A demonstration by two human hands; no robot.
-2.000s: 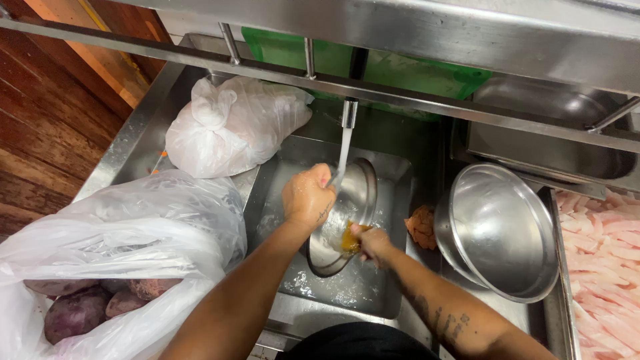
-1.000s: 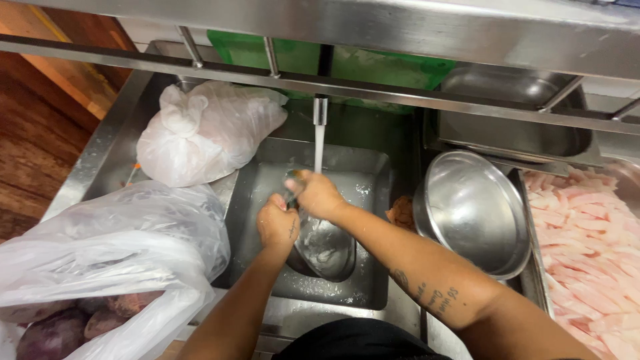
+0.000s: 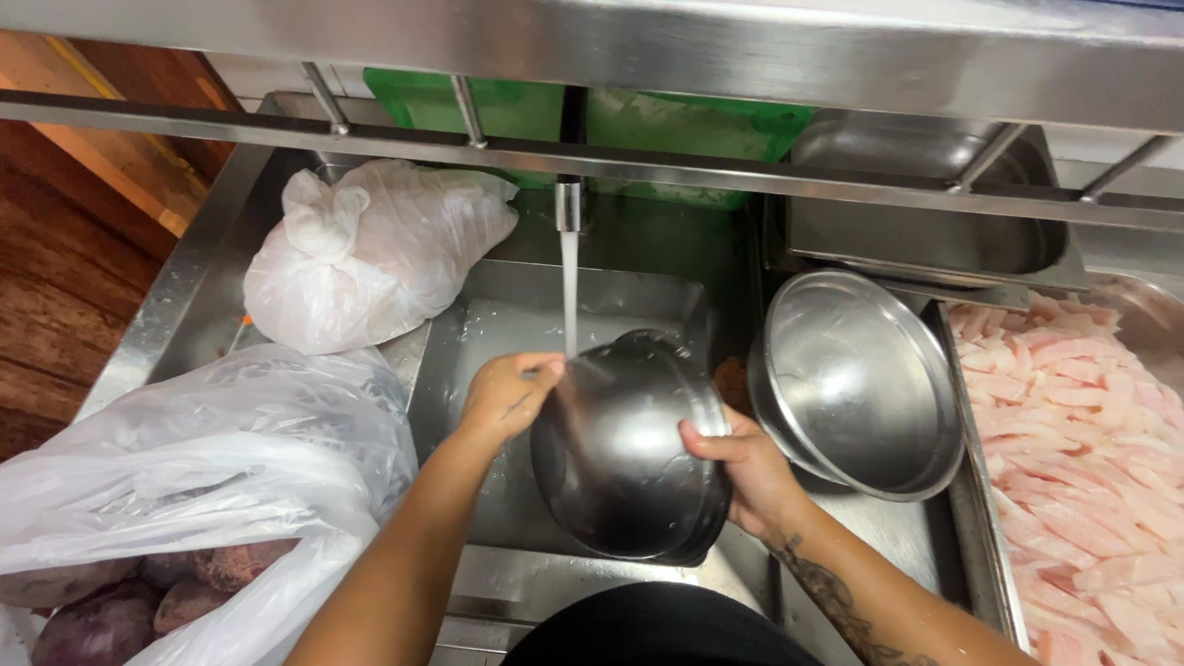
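A stainless steel bowl [image 3: 629, 453] is tipped over the sink basin [image 3: 444, 361], its outer side facing me. My right hand [image 3: 749, 462] grips its right edge, thumb on the outside. At the bowl's upper left, my left hand [image 3: 513, 393] has its fingertips at the edge, beside the water stream. The metal faucet [image 3: 569, 205] pours water down onto that part of the bowl. Water lies in the basin below. Another steel bowl [image 3: 860, 379] stands tilted, just right of my right hand. No sponge shows in either hand.
A knotted plastic bag [image 3: 370, 250] lies at the back left. An open bag [image 3: 231, 453] holds purple-skinned root vegetables [image 3: 102, 624]. Pale raw meat strips [image 3: 1073, 444] fill a tray at right. A steel pan [image 3: 925, 231] and green containers [image 3: 684, 139] sit behind a metal rail [image 3: 740, 173].
The bowl, low in the basin a second ago, is now raised and turned with its outside toward me. My right hand has moved to its right edge. The yellowish thing held earlier is out of sight.
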